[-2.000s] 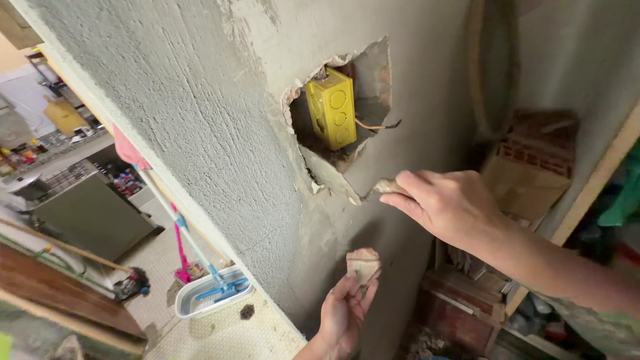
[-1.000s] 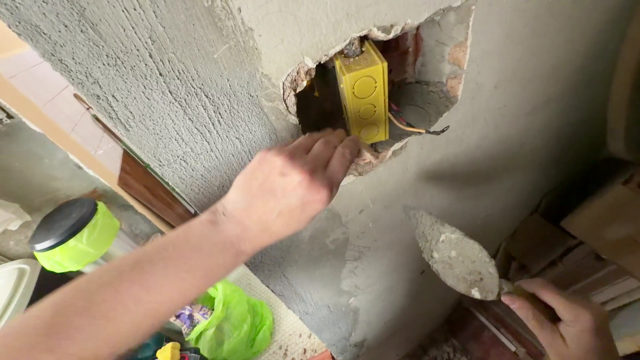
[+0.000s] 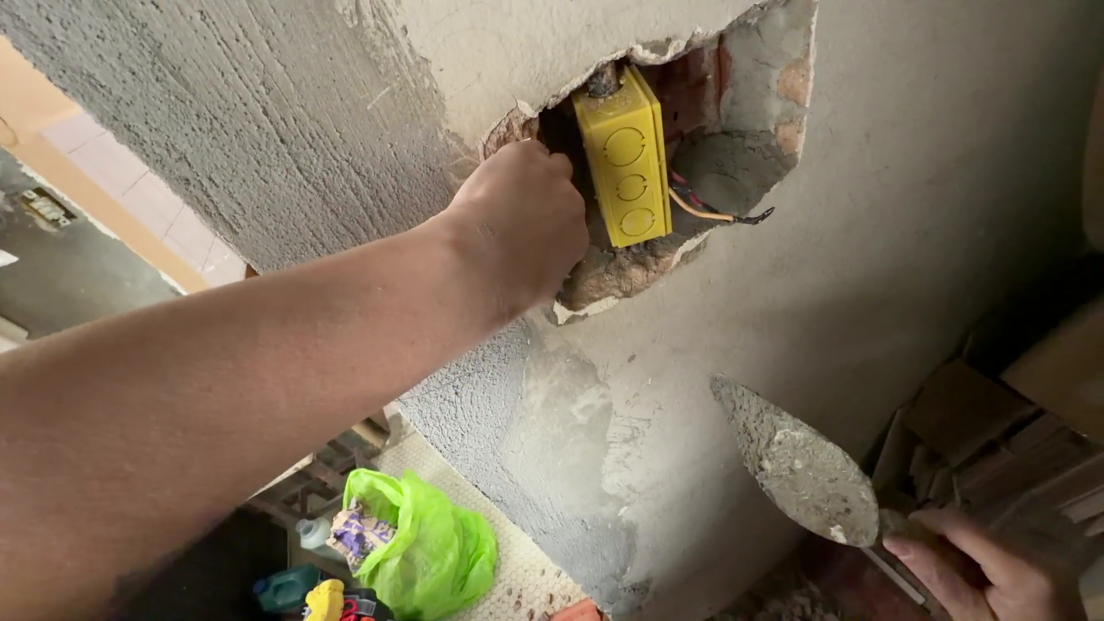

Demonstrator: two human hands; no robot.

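A yellow plastic electrical box (image 3: 625,159) sits inside a ragged opening in the plastered wall (image 3: 681,362). Wires (image 3: 716,214) with dark ends stick out of the opening at the box's right. My left hand (image 3: 526,220) reaches to the opening's left edge, fingers curled in beside the box; whether it holds anything is hidden. At the lower right, my right hand (image 3: 992,561) grips a mortar-covered pointed trowel (image 3: 802,461), its blade pointing up and left, apart from the wall opening.
Below left on the floor are a bright green plastic bag (image 3: 440,543), a teal bottle (image 3: 286,589) and a yellow-and-black tool (image 3: 332,601). Stacked brown boards or tiles (image 3: 975,423) stand at the right. A piece of brick (image 3: 576,611) lies near the wall's foot.
Two seconds ago my left hand held a broken piece below the opening. It then reached to the opening's lower edge and has since moved to its left edge. The trowel stays in my right hand.
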